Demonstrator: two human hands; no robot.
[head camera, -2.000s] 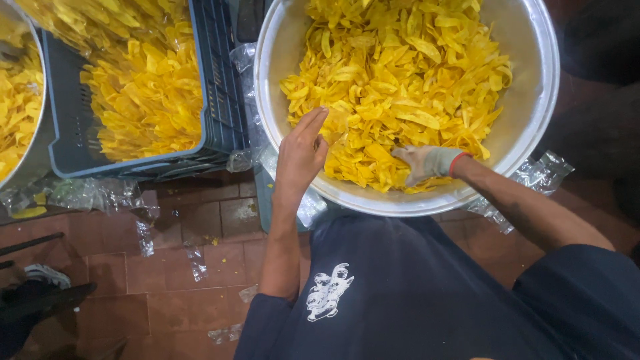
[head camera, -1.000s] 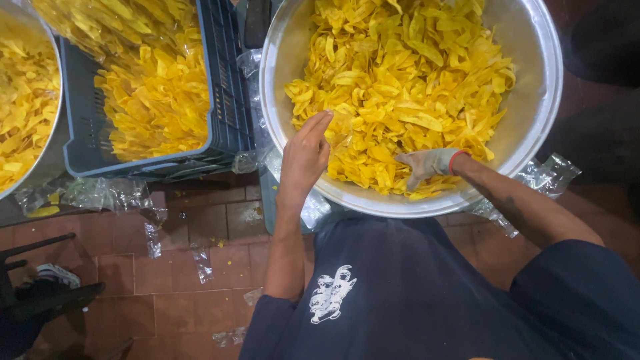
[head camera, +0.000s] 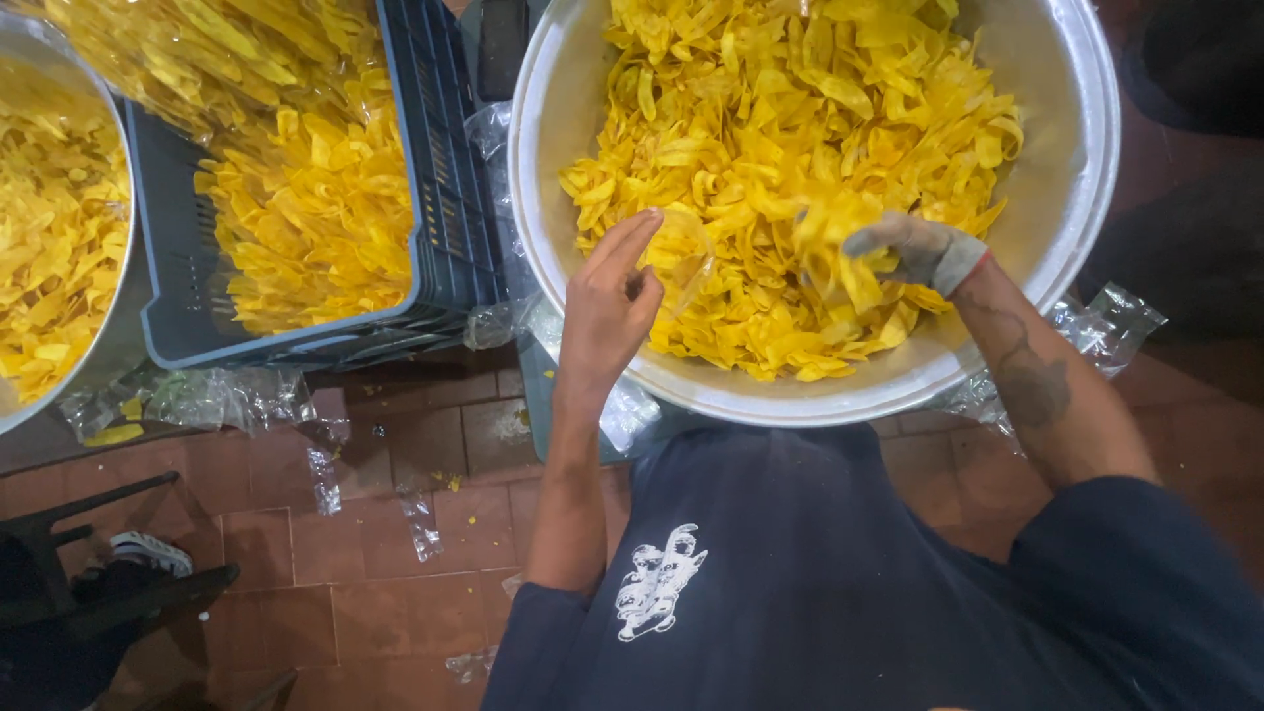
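A wide metal basin (head camera: 1071, 128) full of yellow fried chips (head camera: 750, 168), long thin strips that look like plantain, stands in front of me. My right hand (head camera: 908, 252), in a light glove with grey fingertips, is shut on a blurred bunch of chips (head camera: 839, 237) over the basin's right part. My left hand (head camera: 614, 286), bare, is above the near left rim. Its thumb and fingers hold the edge of a clear plastic bag (head camera: 691, 262), faintly seen over the chips.
Left of the basin, a blue plastic crate (head camera: 276, 346) holds bagged chips; another metal pan (head camera: 123, 237) of chips stands at far left. Clear bags (head camera: 1111, 321) lie around the basin. A shoe (head camera: 150, 553) and dark chair (head camera: 109, 499) are at lower left, on a tiled floor.
My right hand has come up out of the chips with a bunch in it, toward the right. My left hand has stayed at the near left rim.
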